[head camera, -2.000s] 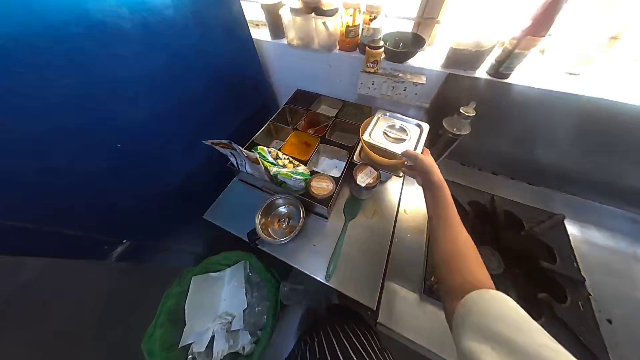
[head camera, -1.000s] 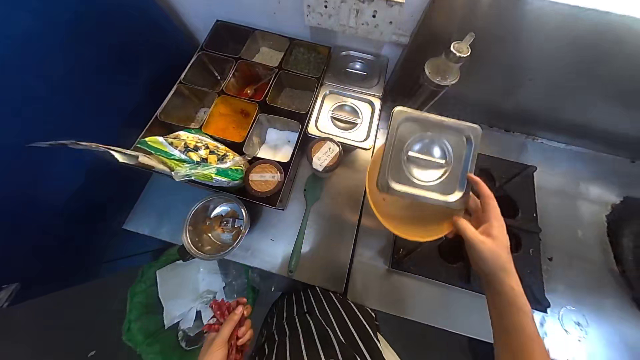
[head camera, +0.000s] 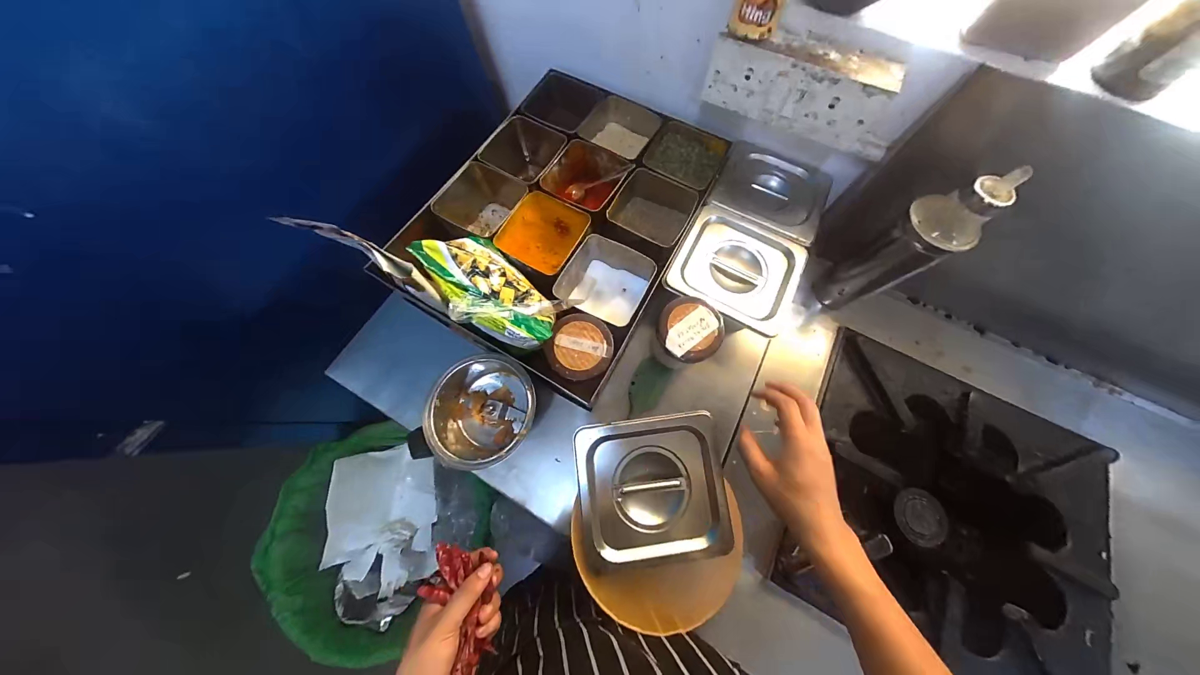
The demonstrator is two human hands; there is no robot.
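My left hand (head camera: pixel 459 614) is closed around several dried red chillies (head camera: pixel 453 567), low in the view beside my striped apron. My right hand (head camera: pixel 792 459) is empty with its fingers apart, just right of a square steel lid (head camera: pixel 698 530). That lid lies on a round yellowish container (head camera: pixel 661 600) at the counter's front edge. Up and left of it stands a steel grinder jar (head camera: pixel 480 412) with brown residue inside. A green spatula (head camera: pixel 649 386) lies on the counter, partly hidden by the lid.
A spice tray (head camera: pixel 600 370) holds square tins, a green food packet (head camera: pixel 483 286) and a brown-lidded jar. Beside it are another jar (head camera: pixel 690 330) and lidded steel tins (head camera: pixel 736 267). A dark bottle (head camera: pixel 891 253) stands behind the gas stove (head camera: pixel 937 506). A green-lined bin (head camera: pixel 300 553) is below left.
The container with its square lid has moved from over the counter at right to the front edge. My right hand has let go of it. My left hand still holds the chillies.
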